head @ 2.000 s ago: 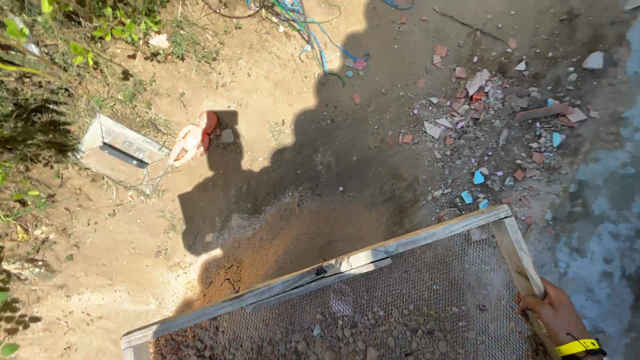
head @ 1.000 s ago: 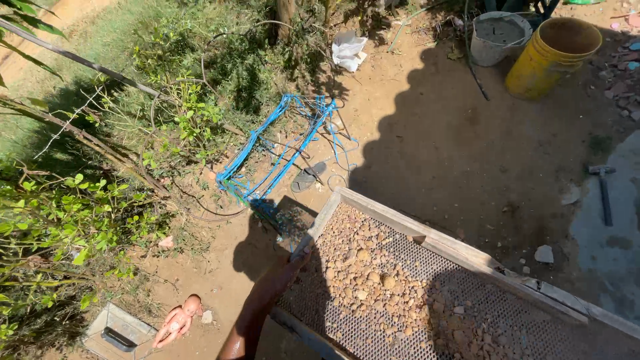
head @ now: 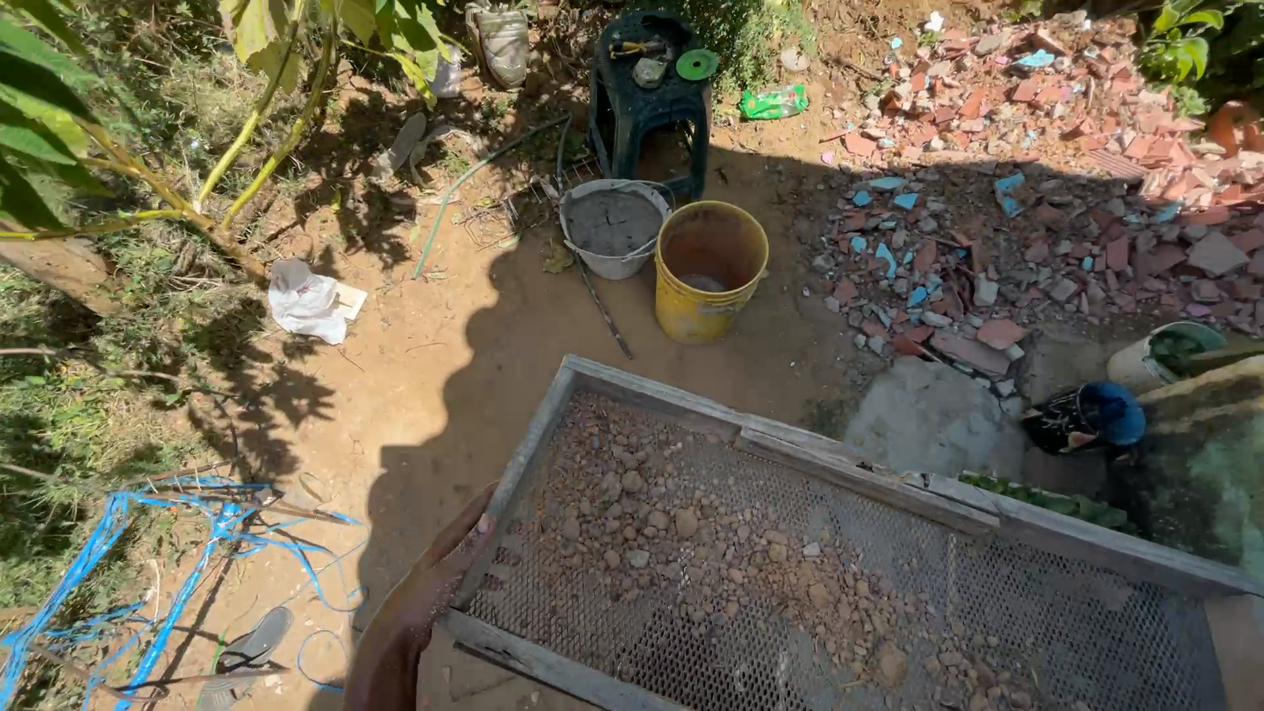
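A wooden-framed sieve with a metal mesh (head: 849,523) spans the lower right of the head view, tilted to the frame. Small stones and clumps of soil (head: 681,523) lie on its mesh, mostly toward the left and middle. My left hand (head: 459,538) grips the short left side of the wooden frame, the fingers partly hidden by the board. My right hand is out of view; the sieve's right end runs out at the picture's edge.
Beyond the sieve stand a yellow bucket (head: 706,286), a grey bucket of grey material (head: 614,229) and a dark green plastic stool (head: 652,99). Broken tile rubble (head: 1076,197) is heaped at upper right. Blue strapping (head: 188,583) and a sandal (head: 257,637) lie lower left.
The view has swung round toward the buckets and rubble heap, and the sieve has turned with me. My right hand, on the frame two seconds ago, is no longer in view.
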